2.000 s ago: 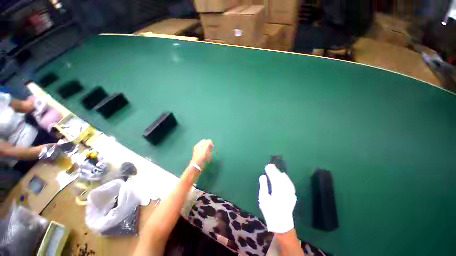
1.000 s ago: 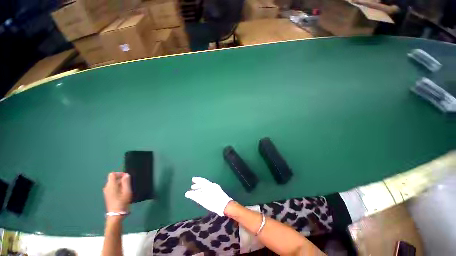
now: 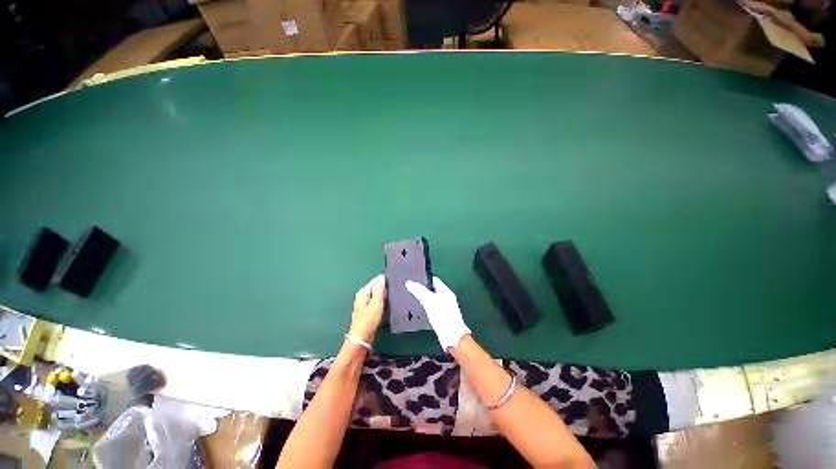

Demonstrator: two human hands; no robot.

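Note:
A black oblong speaker unit (image 3: 406, 266) is on the green belt in front of me, its flat dark grey face turned toward me, with a small dark hole near each end. My bare left hand (image 3: 368, 309) is at its left side. My right hand (image 3: 442, 312), in a white glove, holds its right side, the thumb on the face. Whether the unit touches the belt is unclear. Whether small parts are in my left hand is hidden. Two more black units (image 3: 506, 288) lie on the belt to the right.
Two units (image 3: 89, 262) stand at the belt's left. Silvery packets (image 3: 800, 132) lie far right. A leopard-print cloth (image 3: 412, 396) covers the near edge. Plastic bags (image 3: 147, 439) are at lower left. Cartons (image 3: 302, 23) stand behind the belt. A person's hand (image 3: 760, 9) shows at top right.
The unit beside my left hand now shows its grey face and sits between both hands. My gloved right hand has closed onto it. The camera view has turned; two units show more fully at left.

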